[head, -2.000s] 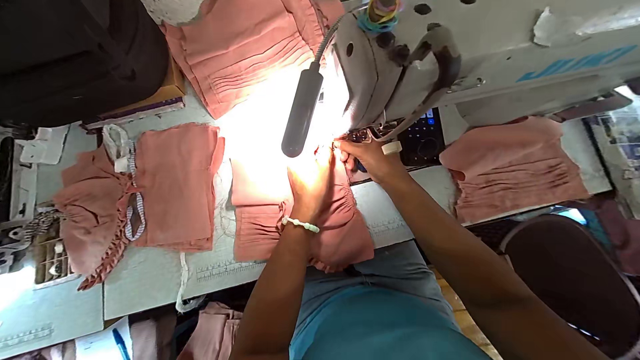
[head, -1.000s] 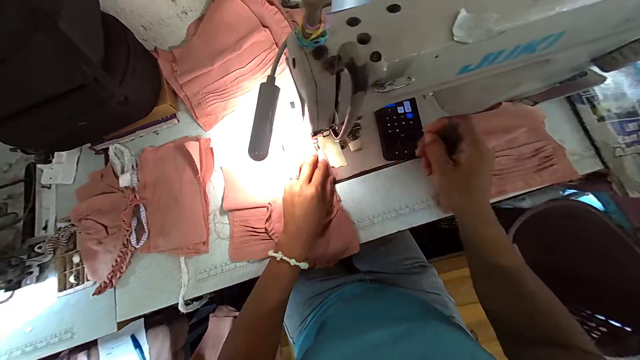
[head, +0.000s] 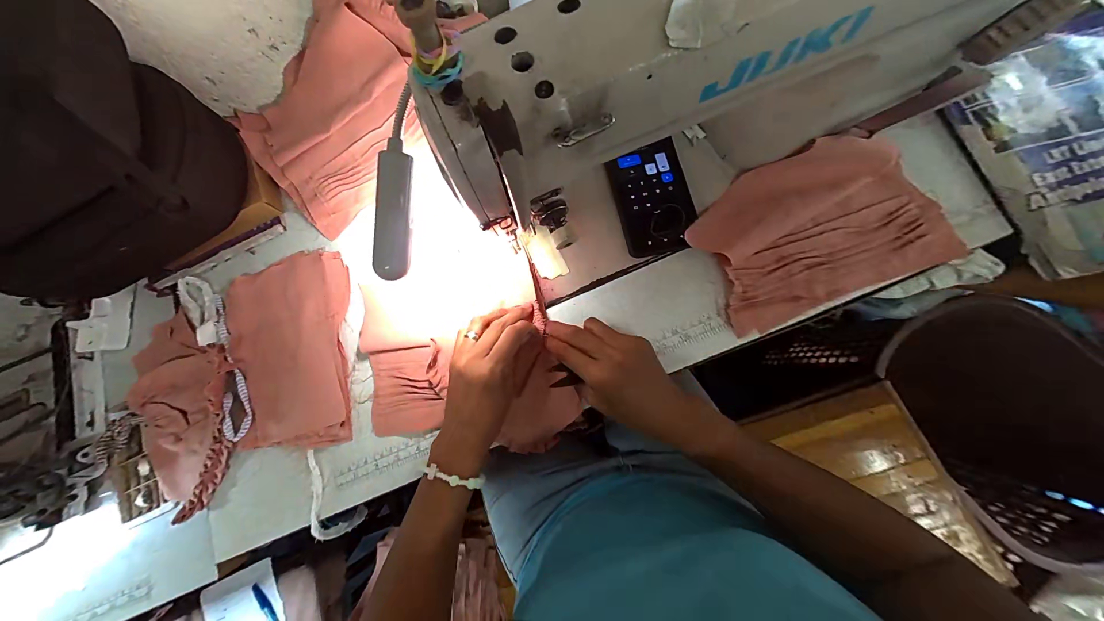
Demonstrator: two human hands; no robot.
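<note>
A pink fabric piece with gathers point(head: 404, 392) lies on the bed of a Juki sewing machine point(head: 604, 112), in front of the needle and presser foot. My left hand point(head: 492, 362) pinches its edge, a narrow gathered strip that runs up toward the presser foot. Beside it my right hand point(head: 604, 362) grips the same edge between thumb and fingers. Something dark and pointed, perhaps a small cutting tool, shows under the right palm; its kind cannot be told. A slim gooseneck lamp point(head: 393, 216) glares over the cloth left of the needle, washing out part of the fabric.
Stacked pink panels point(head: 293, 354) and a ruffled pink piece point(head: 185, 397) lie at left, another pink stack point(head: 336, 129) behind the lamp. A phone point(head: 651, 198) and more pink pieces point(head: 828, 224) are at right. A black bag point(head: 112, 155) stands upper left; a dark chair point(head: 1018, 414) is lower right.
My right hand, over the pink pieces at right one second ago, has come back to the cloth beside my left hand. Both hands are now lower, nearer my lap, than two seconds ago.
</note>
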